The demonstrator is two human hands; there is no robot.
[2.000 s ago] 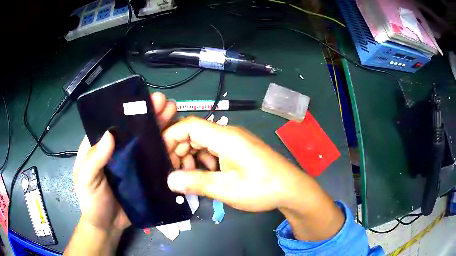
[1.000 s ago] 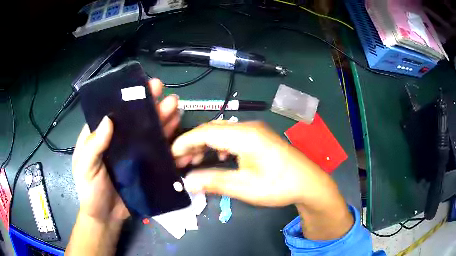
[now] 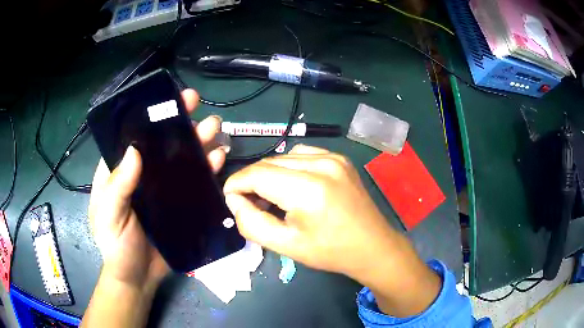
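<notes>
A black glossy phone or display assembly (image 3: 170,173) is held tilted above the mat, with a white label near its far end and a small white dot near its near end. My left hand (image 3: 118,218) holds it from below and the left, thumb on its face, fingertips showing past its right edge. My right hand (image 3: 307,211) is at the phone's right edge with thumb and index finger pinched together. Whether anything is between those fingertips, I cannot tell. A crumpled white cloth (image 3: 234,275) lies partly under the phone.
Beyond the hands lie a whiteboard marker (image 3: 262,129), a black corded tool (image 3: 256,67), a clear block (image 3: 378,129) and a red card (image 3: 406,186). A narrow phone part (image 3: 51,256) lies left. A light-blue scrap (image 3: 287,269) lies near the cloth. A blue power unit (image 3: 512,75) stands far right.
My left hand and the phone have shifted slightly up and left. The right hand's thumb and index finger, apart before, have closed together beside the phone's right edge.
</notes>
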